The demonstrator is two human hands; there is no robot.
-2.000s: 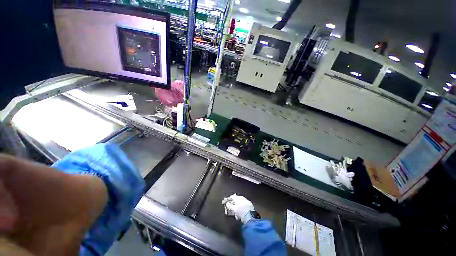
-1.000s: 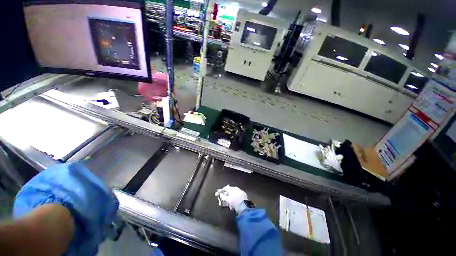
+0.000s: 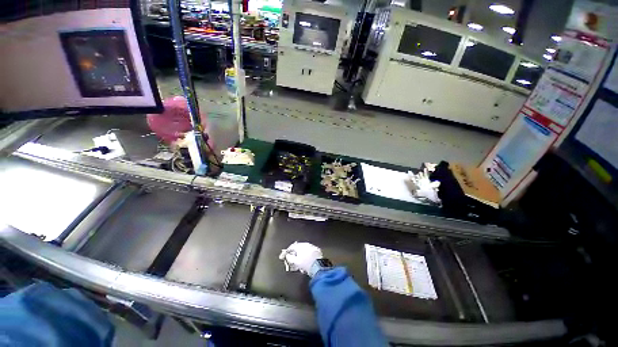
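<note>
My right hand [image 3: 301,257], in a white knit glove, rests on or just above the dark conveyor bed [image 3: 332,237]. Its fingers look loosely curled; whether they hold anything is too small to tell. A dark-screened smartwatch [image 3: 322,266] is on its wrist, at the blue cuff. My left hand is out of the picture; only its blue sleeve [image 3: 54,318] shows at the lower left. A white record sheet [image 3: 420,276] lies on the bed right of my gloved hand, with a thin yellow-orange pen or screwdriver [image 3: 407,272] and a paler thin tool on it.
Metal rails [image 3: 203,305] run near and far, with cross shafts [image 3: 245,247] between. Beyond are a black parts bin [image 3: 291,166], a bin of pale pieces [image 3: 340,178], a blank sheet [image 3: 386,179] and white gloves [image 3: 424,186]. A monitor [image 3: 40,61] stands upper left.
The view has swung right, so things sit further left. The bare left hand and forearm have gone out of the picture, leaving the sleeve. The gloved hand stays over the bed.
</note>
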